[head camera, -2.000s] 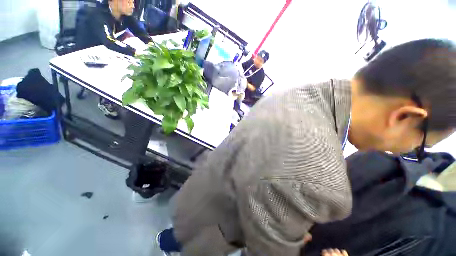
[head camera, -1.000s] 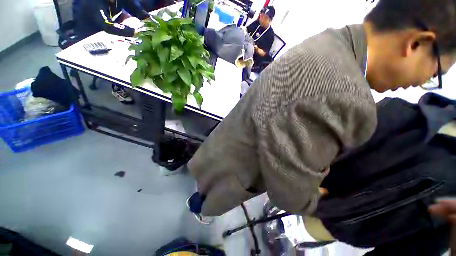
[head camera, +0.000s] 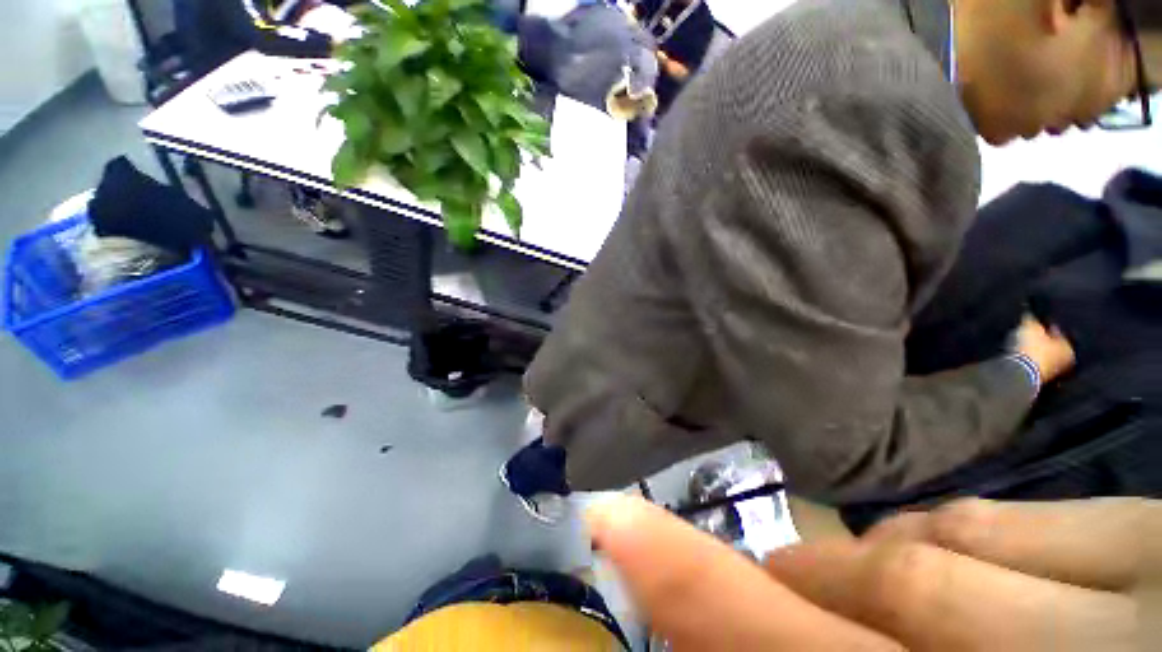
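Observation:
A dark garment (head camera: 1007, 261) with a pale line across its panel lies at the right, beyond the other person's arm. The other person's hand (head camera: 1045, 350) rests on it. My right hand (head camera: 892, 573), bare, large and blurred, reaches in from the right edge close to the camera. Its fingers point left, with one finger apart from the others, and I see nothing held in it. It overlaps the lower edge of the garment; I cannot tell whether it touches it. My left hand is not in view.
A person in a grey-brown jacket (head camera: 765, 255) leans in front of me. Clear crumpled plastic (head camera: 737, 490) lies by a dark stand leg. Behind are a white table (head camera: 586, 166) with a green plant (head camera: 427, 108), a black-lined bin (head camera: 452, 357) and a blue crate (head camera: 140, 318).
My right hand has come in from the right edge, large in view. The other person's forearm and hand now reach across the garment. The view has tilted down.

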